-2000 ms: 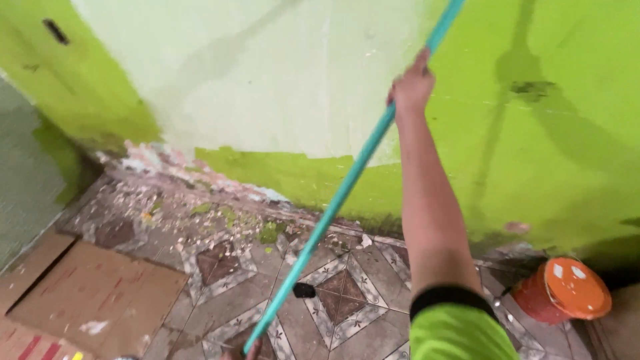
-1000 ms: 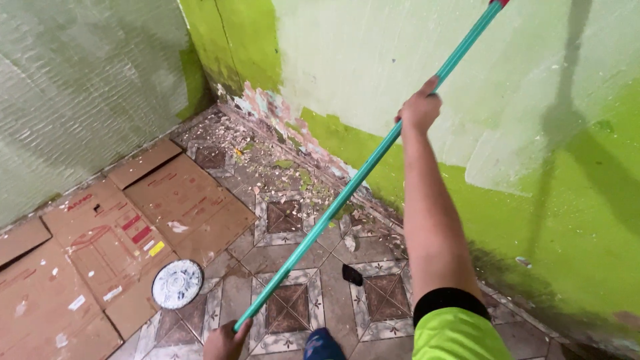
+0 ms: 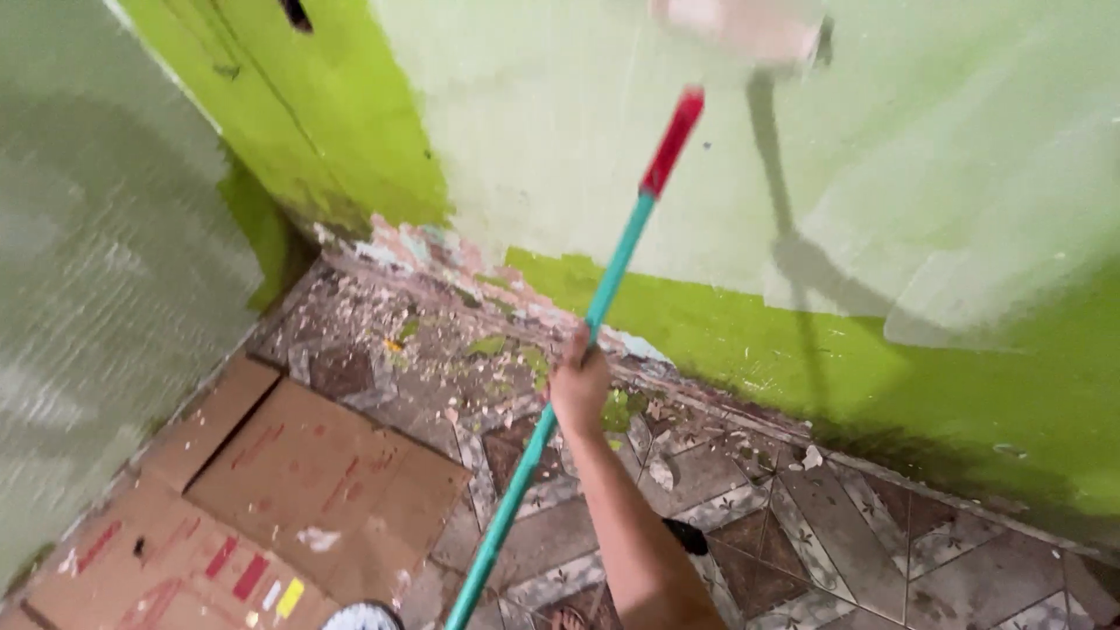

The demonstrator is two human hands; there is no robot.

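Note:
My right hand [image 3: 580, 389] is closed around a teal pole [image 3: 525, 477] with a red end grip [image 3: 674, 140], held slanting across the view. Past the red end, a blurred paint roller [image 3: 744, 31] with a pinkish-white cover is against or close to the wall [image 3: 569, 149], which carries a pale coat over bright green paint. The pole's lower end runs out of the bottom of the view, and my left hand does not show.
Flattened cardboard [image 3: 324, 472] covers the tiled floor [image 3: 822, 542] at the left. Paint flakes [image 3: 420, 350] lie along the wall's foot. A dark object [image 3: 687, 535] is beside my forearm, and a white round thing [image 3: 360, 617] shows at the bottom edge.
My left hand, on the pole's lower part a second ago, is out of view. The pole's red end and the roller have come into view. The orange-lidded bucket seen earliest has left the view.

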